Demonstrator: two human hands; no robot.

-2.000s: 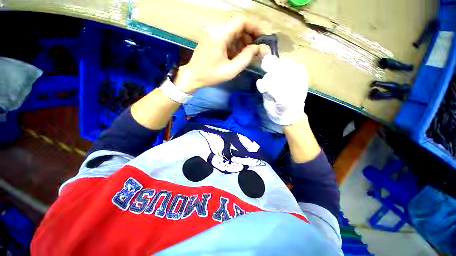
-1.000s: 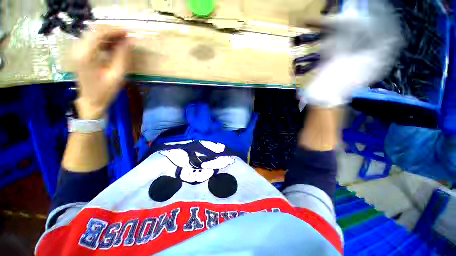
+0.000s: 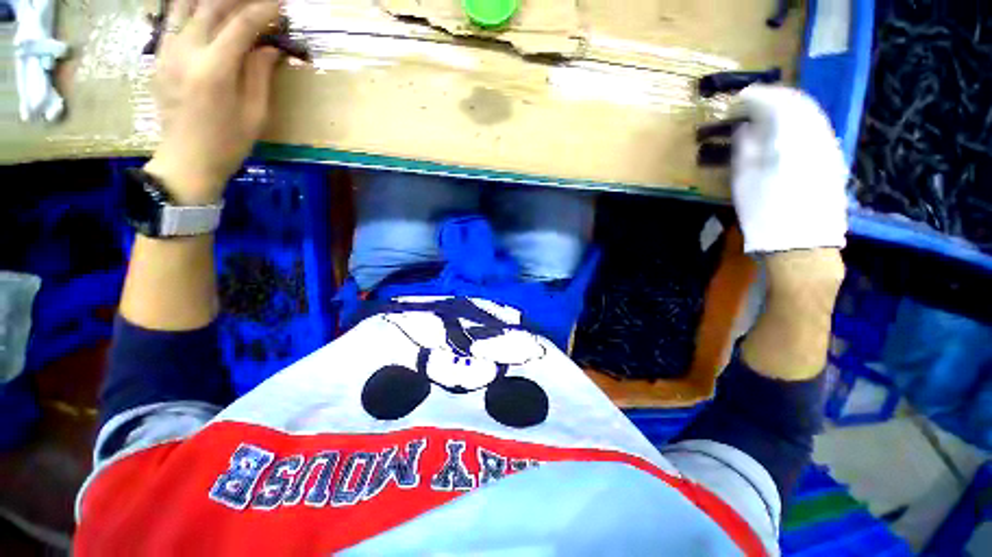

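My left hand [image 3: 212, 103], bare with a watch, is over small dark pieces [image 3: 285, 46] at the far left of the cardboard-covered table. Its fingers point down and hide most of them; whether it grips one is not visible. My right hand [image 3: 791, 172], in a white knit glove, is at the right side of the table. Its fingertips cover one end of black leg parts [image 3: 715, 153]; a firm grip cannot be made out. Another black leg part [image 3: 740, 82] lies just beyond the glove.
A green cap [image 3: 490, 11] sits at the far middle near torn cardboard [image 3: 533, 39]. A blue tray [image 3: 854, 82] of black parts stands right. A crumpled white item [image 3: 38, 65] lies far left. An orange-brown crate [image 3: 713, 359] and a blue bin [image 3: 318, 218] with dark parts are below the edge.
The hands were together on a dark piece, then parted. My left hand has gone left to the small pieces. My right hand reached toward the tray and is now back by the leg parts.
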